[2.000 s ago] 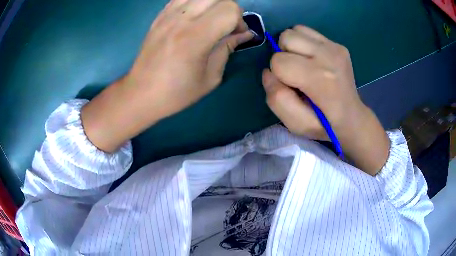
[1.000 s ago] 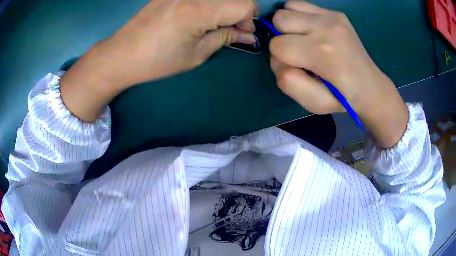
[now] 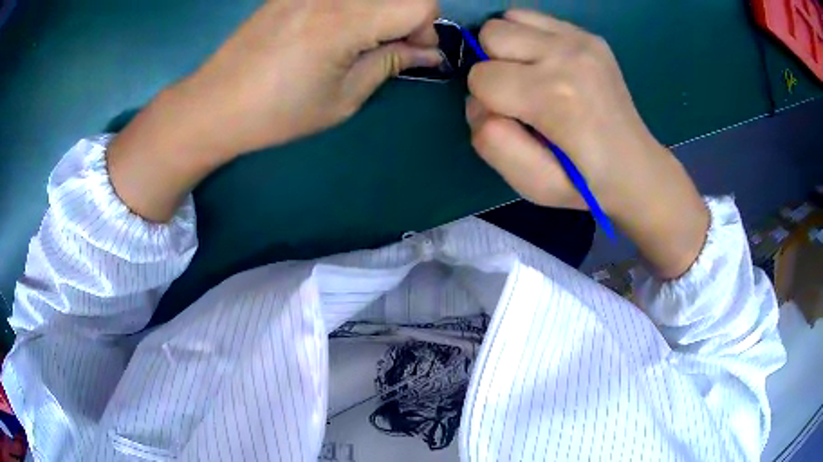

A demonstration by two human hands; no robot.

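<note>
A smartwatch body (image 3: 448,47) with a black face and silvery rim is at the top centre, partly hidden by my left fingers. My left hand (image 3: 334,68) pinches it between thumb and fingers from the left. My right hand (image 3: 564,104) holds a thin blue spudger (image 3: 577,180) like a pencil. The spudger's upper tip is at the right side of the watch's rim; whether it touches is too small to tell. Its other end sticks out below my right hand.
The work is over a dark green mat (image 3: 361,194). A red tray (image 3: 794,36) is cut off at the top right corner. A dark thin line, perhaps a cord, lies beside it. A red item shows at the lower left edge. A grey surface (image 3: 722,158) borders the mat on the right.
Since two seconds ago my left hand has moved left and the watch is turned and more covered. The spudger tip has moved up along the rim. The view has shifted a little.
</note>
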